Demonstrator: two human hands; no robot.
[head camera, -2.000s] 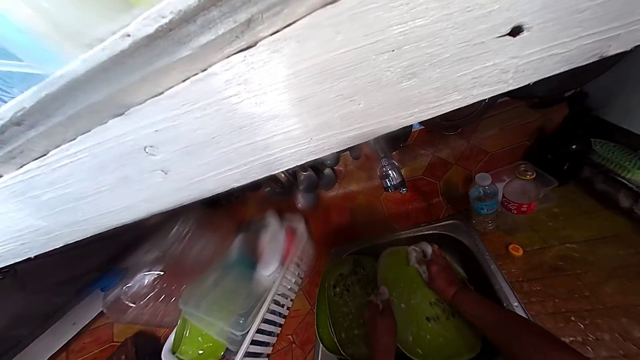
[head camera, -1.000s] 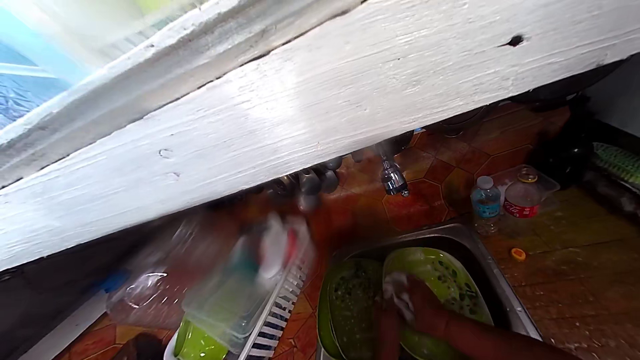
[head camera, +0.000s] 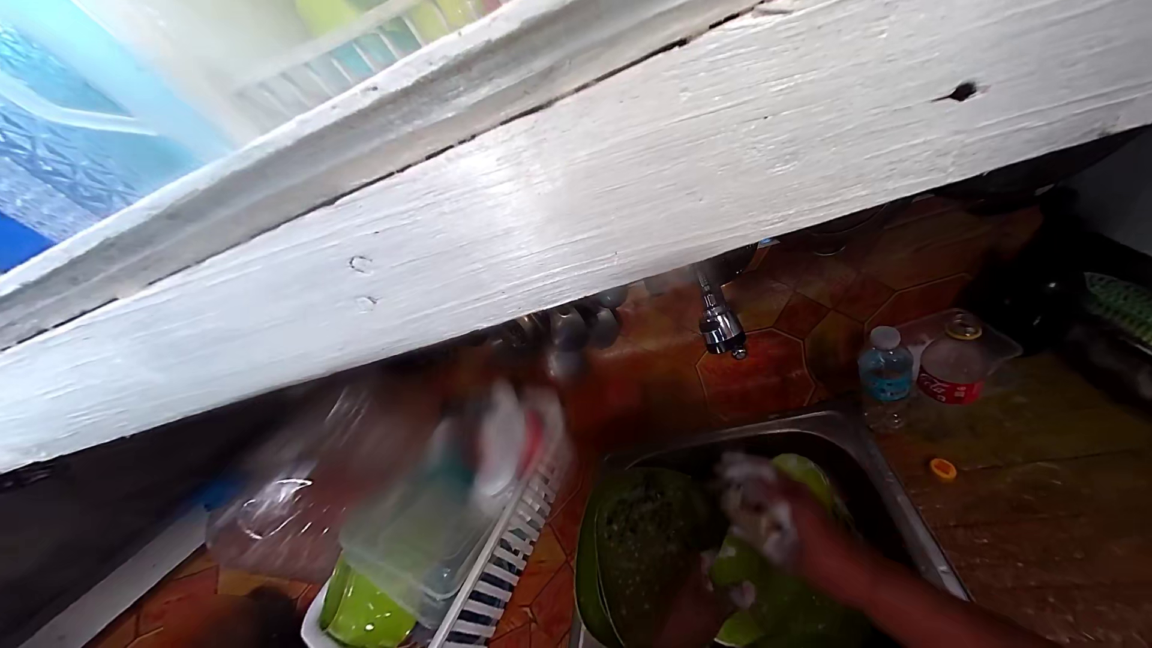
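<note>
In the metal sink (head camera: 909, 531), at the lower right of the head view, lie green plates or shallow dishes. One darker green dish (head camera: 643, 540) with foam specks rests on the left side of the basin. My right hand (head camera: 774, 513), covered in white suds, is over a bright green dish (head camera: 783, 594) and touches it. My left hand (head camera: 702, 603) is low in the basin at that dish's left edge, dim and partly hidden. Above the sink hangs a chrome faucet head (head camera: 723, 331).
A white painted beam (head camera: 540, 198) crosses the view above. Left of the sink stands a white dish rack (head camera: 504, 558) with a clear plastic container (head camera: 405, 540) and a green container (head camera: 364, 607). Right are two plastic bottles (head camera: 886, 364) and an orange cap (head camera: 942, 469).
The bright green dish, facing up a second ago with food-like specks or foam inside, now shows at another angle. My right hand has moved up toward its far edge.
</note>
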